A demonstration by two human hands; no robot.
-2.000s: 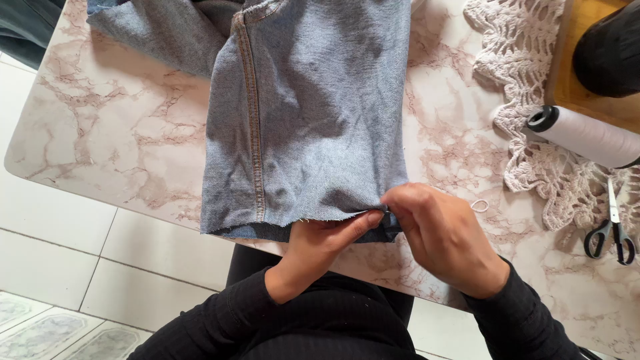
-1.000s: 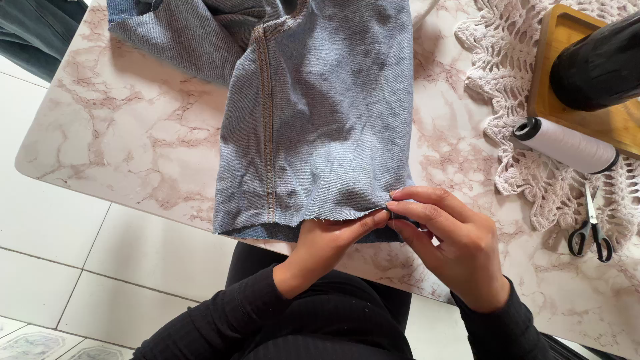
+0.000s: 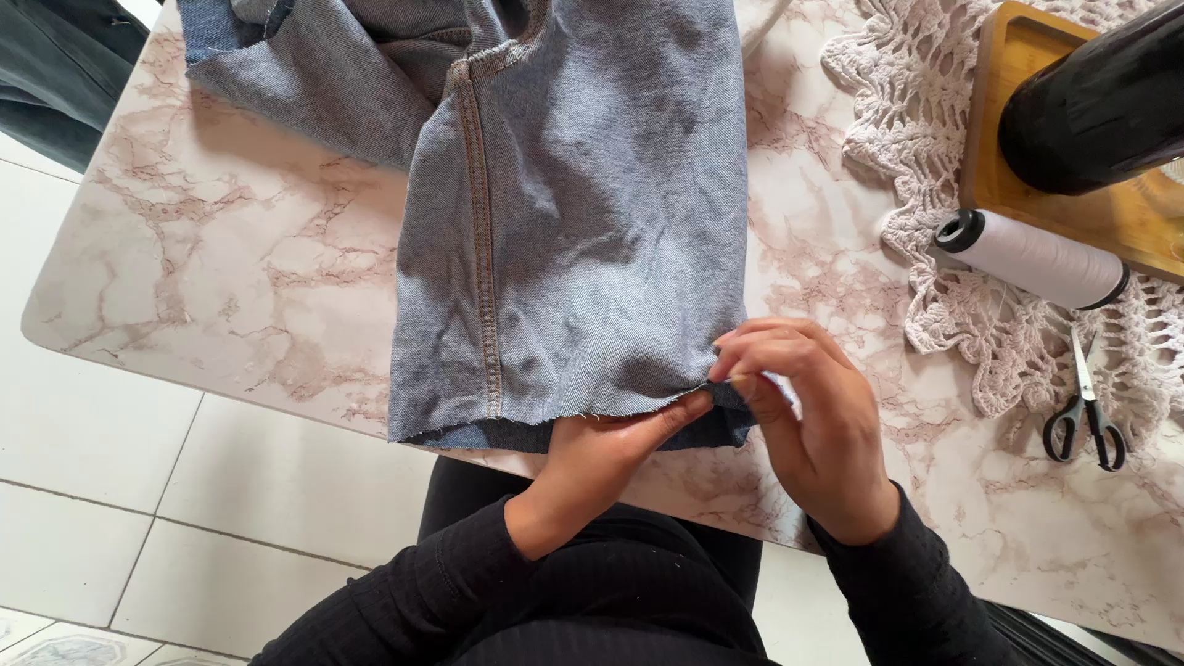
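An inside-out denim garment (image 3: 592,222) lies on the marble-patterned table, one leg opening with a frayed raw edge toward me. My left hand (image 3: 615,449) is partly inside that opening, its fingers hidden under the cloth and its thumb along the raw edge, gripping the hem. Just right of the thumb, my right hand (image 3: 809,407) has its thumb and fingertips close together at the edge near the leg's right corner. Whether a needle is between them is too small to tell.
Right of the garment, a white thread cone (image 3: 1041,259) lies on a crocheted cloth (image 3: 994,356) beside a wooden tray (image 3: 994,139) bearing a black cylindrical object (image 3: 1101,106). Black-handled scissors (image 3: 1084,407) lie below the cone. The table (image 3: 213,259) has its near edge at my body.
My right hand's fingers have shifted slightly at the hem, from spread in the last earlier frame to more curled. My left hand keeps its hold on the edge.
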